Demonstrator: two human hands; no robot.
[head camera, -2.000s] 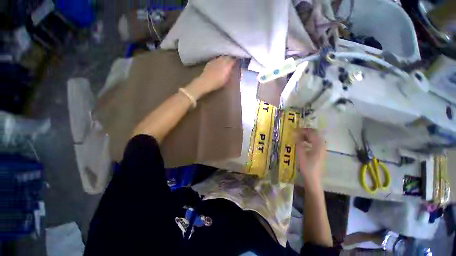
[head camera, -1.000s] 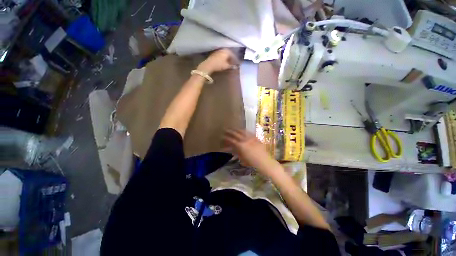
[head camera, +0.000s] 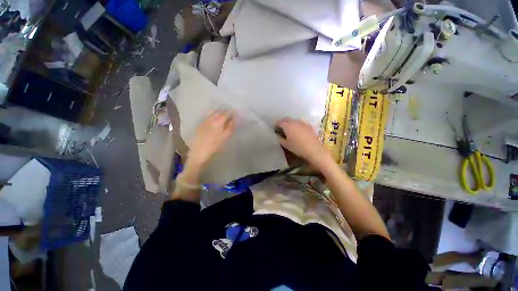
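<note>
A large grey-beige panel (head camera: 244, 145) lies pale side up at the left front edge of the white table, over the lap. My left hand (head camera: 213, 135) is on its left part, fingers bent against the material. My right hand (head camera: 296, 138) is at its right edge, with the fingertips closed on the edge and a dark spot of material showing there. More pale panels (head camera: 278, 28) lie folded at the top, under the lamp and beside the machine head.
The sewing machine (head camera: 392, 54) stands at the upper right, with yellow PIT tape (head camera: 372, 136) on its bed. Yellow-handled scissors (head camera: 476, 170) lie on the bed at right. Tied pale bundles (head camera: 149, 133) and a blue crate (head camera: 68, 199) are at left.
The brown side of the panel no longer shows; the pale side faces up. My left hand has moved down and left from the lamp area. My right hand has moved to the panel's edge.
</note>
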